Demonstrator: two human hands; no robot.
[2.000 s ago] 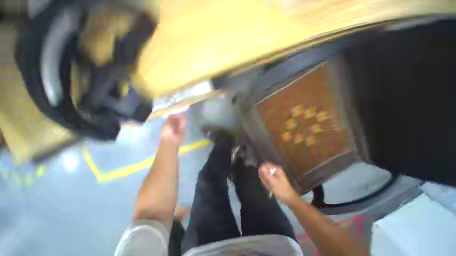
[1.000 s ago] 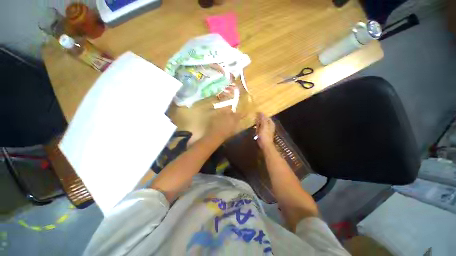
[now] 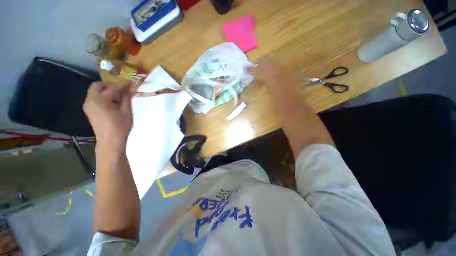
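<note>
The large white sheet (image 3: 155, 130) lies at the desk's left edge, with a copper-coloured strip (image 3: 162, 92) across its upper part. My left hand (image 3: 107, 107) is at the sheet's upper left edge with fingers curled; its grip is unclear. My right hand (image 3: 265, 71) is blurred beside the right edge of the translucent plastic bag (image 3: 215, 75); its fingers cannot be made out. A short white strip (image 3: 236, 111) lies below the bag. The black head strap (image 3: 190, 154) is at the desk's front edge, right of the sheet.
Scissors (image 3: 330, 80) and a tall flask (image 3: 387, 42) are on the right. A pink square (image 3: 241, 33) lies beyond the bag. Bottles (image 3: 120, 42) and a blue-white box (image 3: 156, 19) are at the back left. Black chairs stand left (image 3: 52, 97) and right (image 3: 400, 160).
My left hand has moved left to the sheet's edge. My right hand has moved forward to the bag's right side. The sheet lies differently, and the copper-coloured strip shows across it.
</note>
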